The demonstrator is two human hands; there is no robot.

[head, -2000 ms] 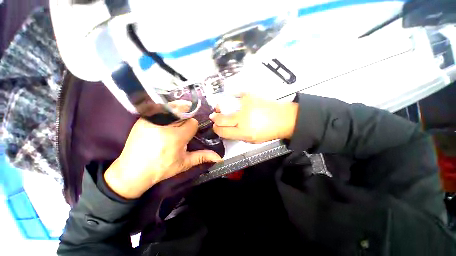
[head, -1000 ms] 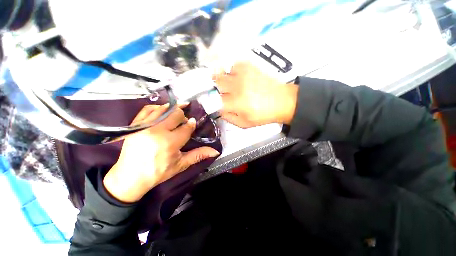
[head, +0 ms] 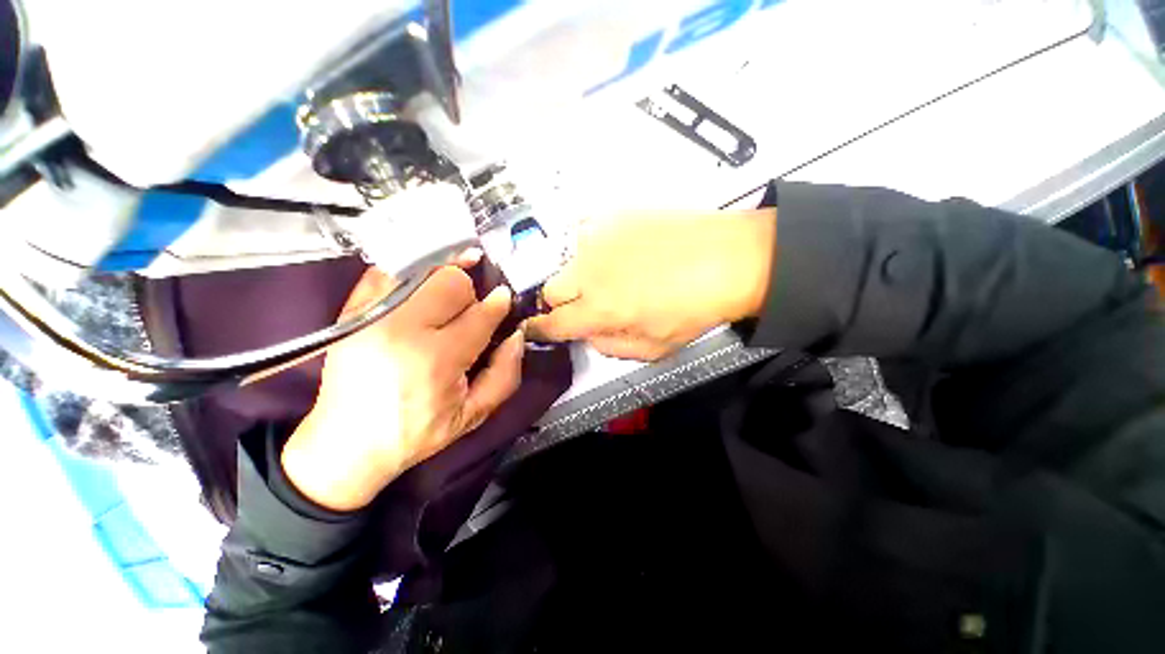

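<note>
The dark purple lining point(head: 256, 313) lies under and left of my left hand and hangs over the table's front edge. My left hand point(head: 409, 383) presses on it, thumb and fingers pinching its folded edge near the needle area. My right hand point(head: 639, 281) meets the left at the same spot, its fingertips on the cloth edge. The machine's metal head parts point(head: 498, 192) stand just above the fingertips. The presser foot and needle are too washed out to make out. The dark snips point(head: 700, 125) with a pale slot lie on the white surface right of the needle area.
The white machine body with its blue stripe point(head: 256, 138) spans the top. A curved dark band point(head: 256, 364) crosses the left foreground. Plaid cloth point(head: 109, 428) and a blue crate edge point(head: 128, 537) are at left. The ruler-marked table edge point(head: 613, 403) runs before my body.
The view has shifted, showing more of the machine's lettering. My left thumb has drawn in towards its fingers. My right fingertips have moved down to the cloth edge, and the small loop there is now hidden.
</note>
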